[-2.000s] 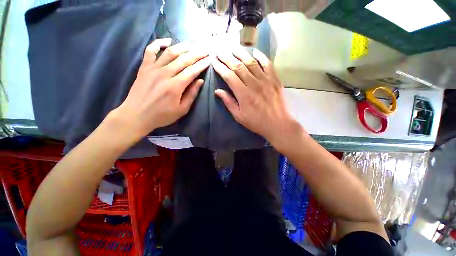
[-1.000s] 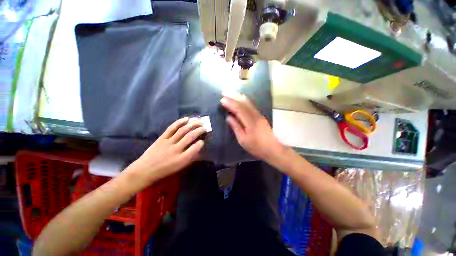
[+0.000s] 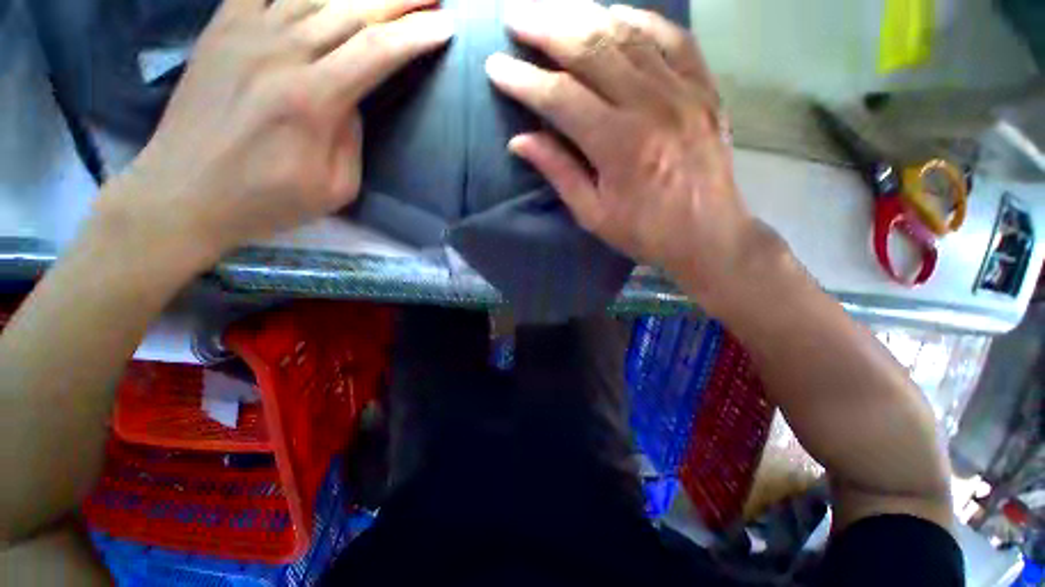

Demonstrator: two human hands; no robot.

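Observation:
A dark grey garment panel (image 3: 441,155) lies on the white table near its front edge, with a straight seam running down between my hands. Its lower corner is folded and hangs over the edge. My left hand (image 3: 281,109) lies on the fabric left of the seam, its fingertips near the top of the picture. My right hand (image 3: 642,132) presses flat on the fabric right of the seam, fingers spread. A small white label (image 3: 162,63) shows on dark fabric at the upper left. The needle and machine head are out of view.
Scissors with red and yellow-orange handles (image 3: 905,218) lie at the table's right, near a yellow tag (image 3: 906,32). A red basket (image 3: 206,505) is under the table at left. A blue basket (image 3: 670,367) stands below at right. The worn table edge (image 3: 344,275) crosses in front.
The view has moved closer, and the machine head has left the picture. Both hands have moved forward on the fabric. The label has left my left hand's fingers; a label now shows at upper left.

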